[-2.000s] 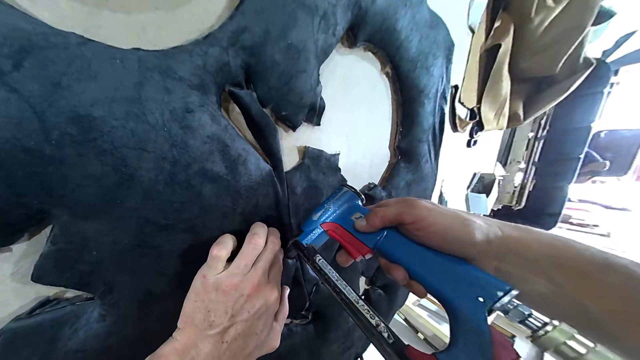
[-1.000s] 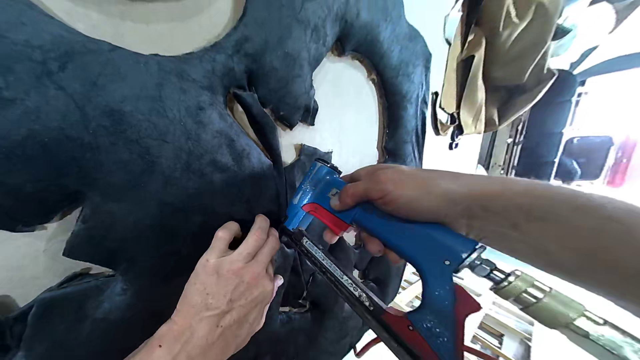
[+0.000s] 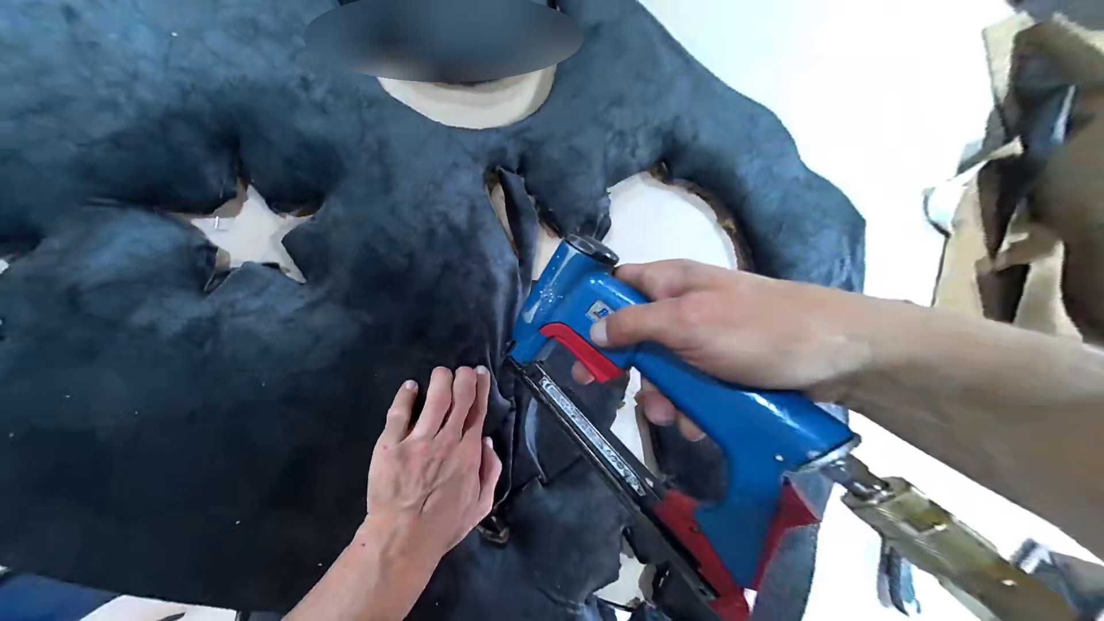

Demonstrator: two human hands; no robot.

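A blue pneumatic staple gun (image 3: 690, 405) with a red trigger and a long black magazine is gripped in my right hand (image 3: 716, 328). Its nose rests against dark blue velvety upholstery fabric (image 3: 345, 362), at a folded edge of the cloth. Just left of the nose, my left hand (image 3: 435, 457) lies flat on the fabric, its fingertips beside the fold; it holds no tool. An air hose coupling (image 3: 914, 526) joins the base of the gun's handle. Whether the nose presses firmly on the cloth cannot be told.
Around the gun, the fabric has a star-shaped opening (image 3: 257, 231) at left, a rounded opening (image 3: 673, 220) at right and a pale oval one (image 3: 479, 103) above. A narrow slit lies by the fold. Tan and brown material (image 3: 1026, 216) hangs at the far right.
The view has shifted so that the star-shaped opening now shows at left. My left hand stays on the fabric beside the gun's nose, and my right hand still holds the gun.
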